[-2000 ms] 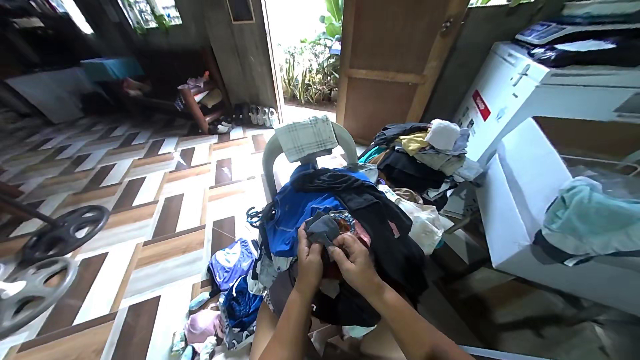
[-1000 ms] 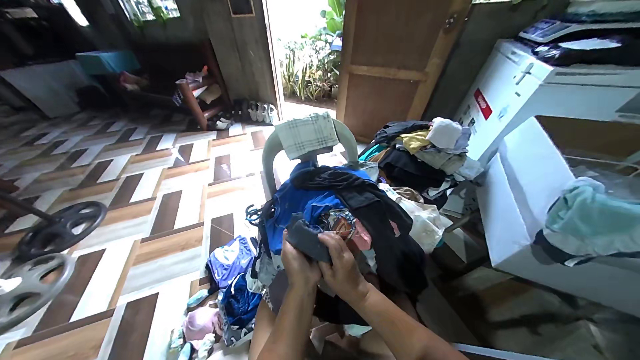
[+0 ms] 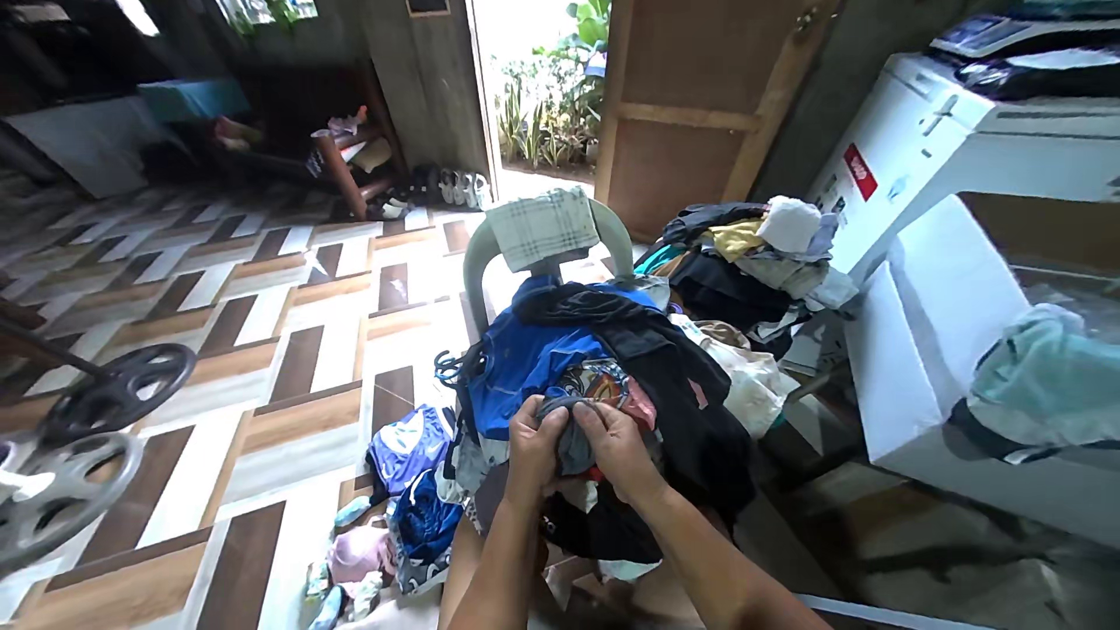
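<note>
Both hands pinch a small dark grey cloth garment (image 3: pixel 575 442) between thumbs and fingers, my left hand (image 3: pixel 535 442) on one side and my right hand (image 3: pixel 615 442) on the other. Around and beyond them clothes are heaped on a plastic chair (image 3: pixel 477 267): a blue garment (image 3: pixel 516 363), a long black garment (image 3: pixel 674 367) and a patterned cloth (image 3: pixel 595 381). Over the chair's back hangs a checked cloth (image 3: pixel 544 229). Below the grey garment, black cloth (image 3: pixel 604 529) lies near my legs.
Purple and blue clothes (image 3: pixel 411 451) lie at the lower left, with small pink items (image 3: pixel 360 553). Another clothes pile (image 3: pixel 744 262) stands right of the chair, near a white chest appliance (image 3: pixel 910 131). An open white box (image 3: pixel 910 350) is at the right; wheels (image 3: pixel 122 394) are at the left.
The grey garment was held bunched higher up between my hands; it now hangs below my fingertips. My hands have moved slightly down and sit side by side at its top edge.
</note>
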